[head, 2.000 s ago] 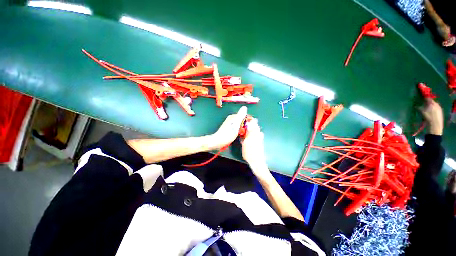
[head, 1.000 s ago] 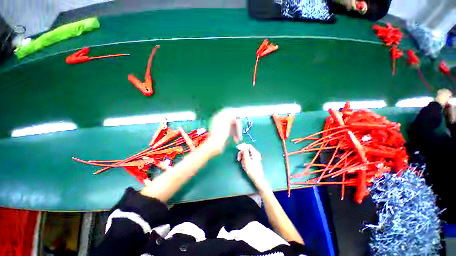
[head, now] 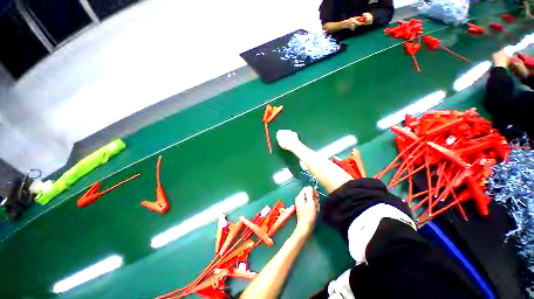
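My right hand point(head: 288, 140) is stretched out over the green belt, close to a red clamp point(head: 272, 114) with its lead towards me. Its fingers look curled; what they hold, if anything, is hidden. My left hand point(head: 307, 205) is low over the bench edge, with its fingers bent together; I cannot tell if it holds something. Small silvery wire pieces point(head: 311, 178) lie just beyond it. A group of red clamps point(head: 237, 248) lies to its left. Another red clamp point(head: 353, 164) is partly hidden behind my right forearm.
A large red clamp pile point(head: 448, 152) lies at right, beside a silvery heap point(head: 518, 193). Two clamps point(head: 159, 201) point(head: 91, 195) and a lime-green bundle point(head: 85, 169) are at left. A black tray point(head: 272, 67) and a person's hands point(head: 358, 21) are across; another worker's hand point(head: 500, 58) is at right.
The view has turned and shows more of the far side. My right hand has gone from near the bench edge out over the belt. My left hand is now lower and nearer the bench edge.
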